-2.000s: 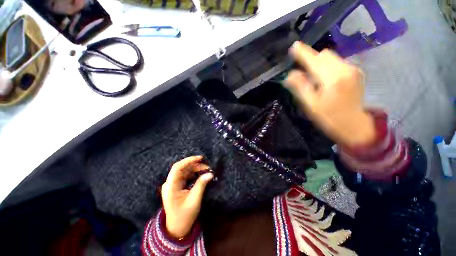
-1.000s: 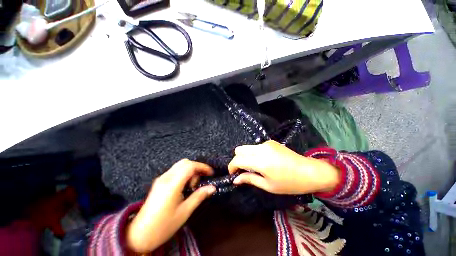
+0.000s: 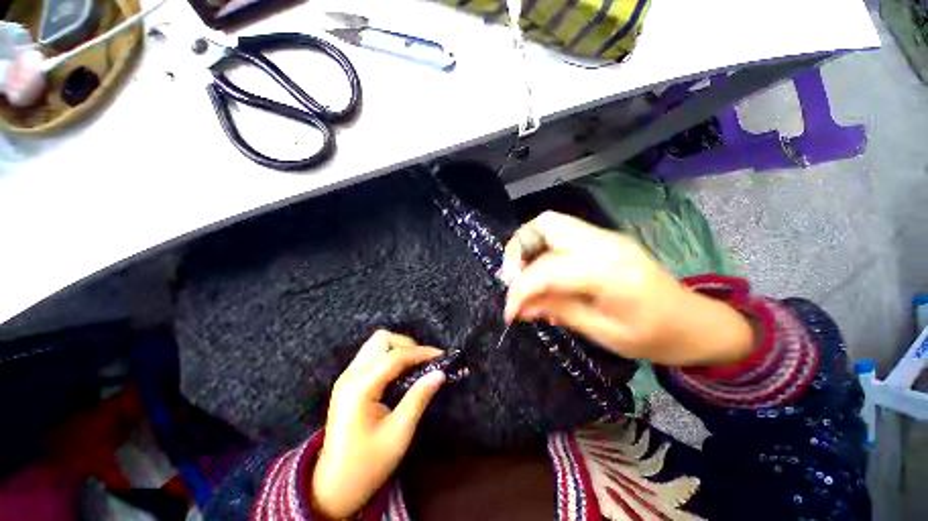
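Observation:
A charcoal fuzzy garment (image 3: pixel 315 290) lies on the lap below the table edge, with dark glinting trim (image 3: pixel 470 232) running diagonally across it. My left hand (image 3: pixel 374 407) pinches a folded, trimmed edge of the garment between thumb and fingers. My right hand (image 3: pixel 595 290) is just to the right and slightly above, over the garment, with thumb and fingertips closed on a thin needle (image 3: pixel 504 334) that points down. A dull band sits on a right-hand finger. Any thread is too fine to make out.
On the white table (image 3: pixel 132 198) lie black-handled scissors (image 3: pixel 290 102), light blue snips (image 3: pixel 402 46), a woven basket (image 3: pixel 117 92), a dark device's edge and a yellow-green striped bundle (image 3: pixel 585 25). A white strip (image 3: pixel 526 92) hangs at the edge. A purple stool (image 3: pixel 753 142) stands right, beside green cloth (image 3: pixel 667 219).
My right hand swung from the upper right down to the garment beside my left hand, then lifted slightly away with the needle showing. My left hand still pinches the edge. The view shifted.

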